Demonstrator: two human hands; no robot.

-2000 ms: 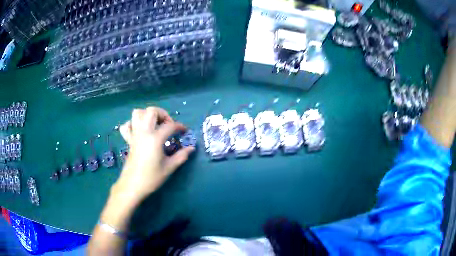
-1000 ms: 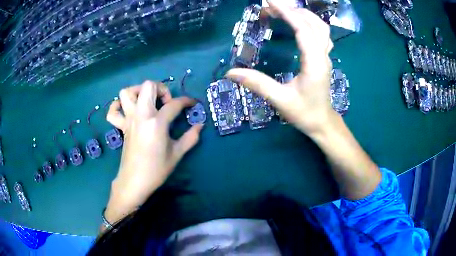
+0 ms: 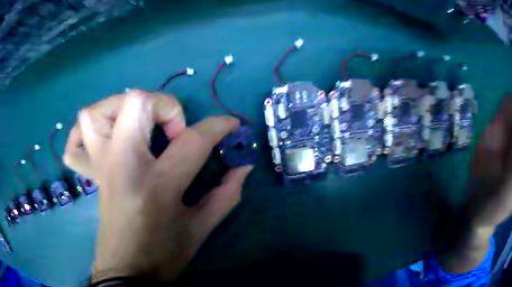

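My left hand (image 3: 151, 168) has its thumb and index fingertip on opposite edges of a dark wired module (image 3: 238, 147). The module's thin reddish lead curls up to a small pale plug (image 3: 228, 59). Just right of it, several circuit board assemblies (image 3: 298, 132) stand side by side in a row, with leads and pale plugs showing above them. My right hand (image 3: 494, 168) is at the right edge, blurred and cut off; whether it holds anything cannot be told.
More wired modules (image 3: 60, 192) lie in a row to the left, partly hidden by my left hand. Blurred clear trays (image 3: 50, 28) are at the upper left. A blurred silvery heap (image 3: 488, 14) is at the upper right corner. The green mat (image 3: 314, 224) lies beneath.
My right hand has moved from above the board row, where a board was near its fingers, to the right edge. The view is closer. My left hand stays at the module.
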